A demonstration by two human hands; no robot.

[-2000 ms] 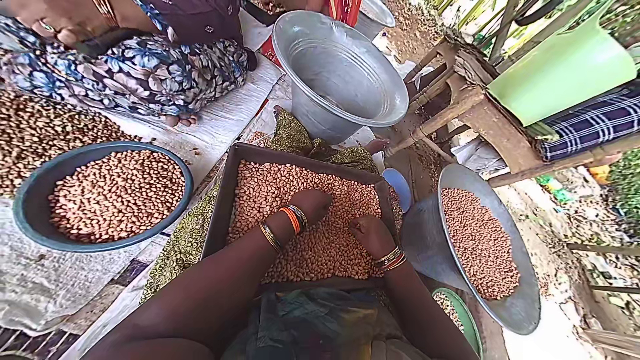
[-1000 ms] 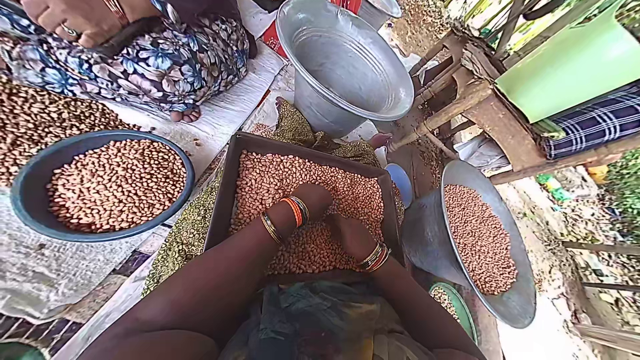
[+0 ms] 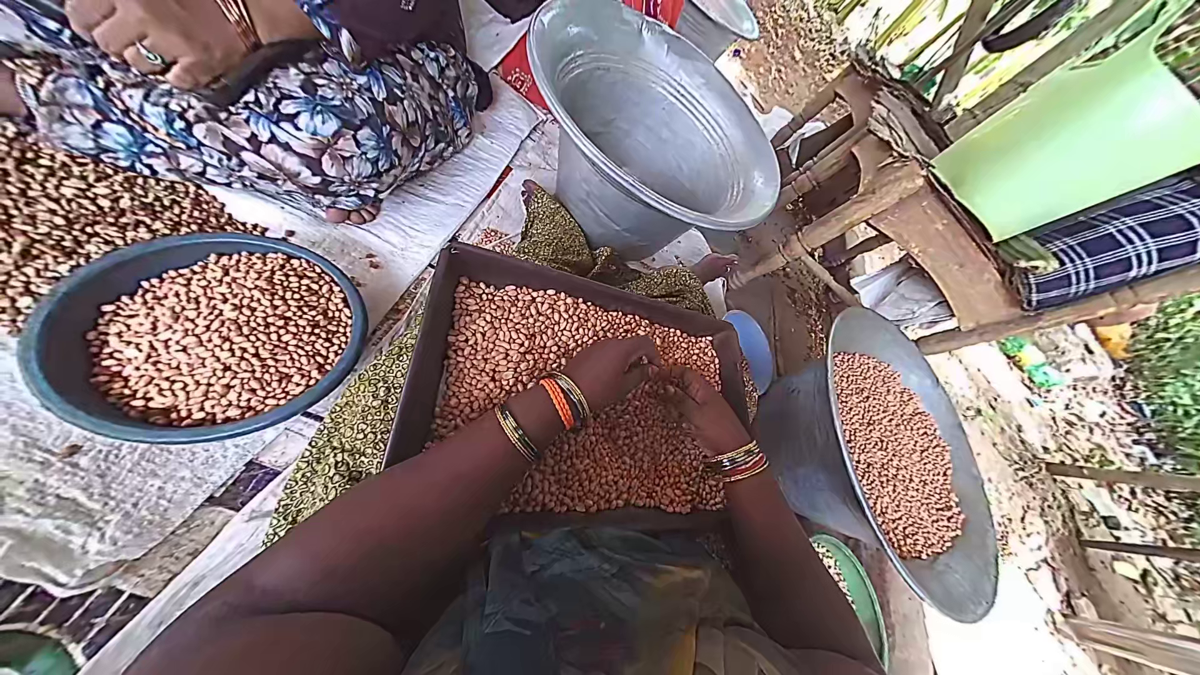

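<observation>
A dark square tray [image 3: 422, 375] holds a layer of reddish-brown nuts or seeds [image 3: 506, 328], which look like shelled peanuts. Above its middle, my left hand [image 3: 614, 368] has its fingers bent inward, close to the fingertips of my right hand [image 3: 698, 403]. The two hands meet or nearly meet over the nuts. Whether a nut is between the fingers is too small to tell. Bangles circle both wrists. Part of the nut layer is hidden under my hands and forearms.
Left of the tray stands a blue-rimmed basin [image 3: 42, 375] of nuts, beside a loose heap [image 3: 56, 225]. A person in flowered cloth [image 3: 309, 131] sits behind. An aluminium pot [image 3: 647, 122] stands beyond the tray; another metal vessel [image 3: 970, 525] with nuts and a wooden frame [image 3: 947, 253] are at right.
My hands have come together above the nuts, further from my body than one second ago, when they were down at the nuts. The tray and basins have stayed in place.
</observation>
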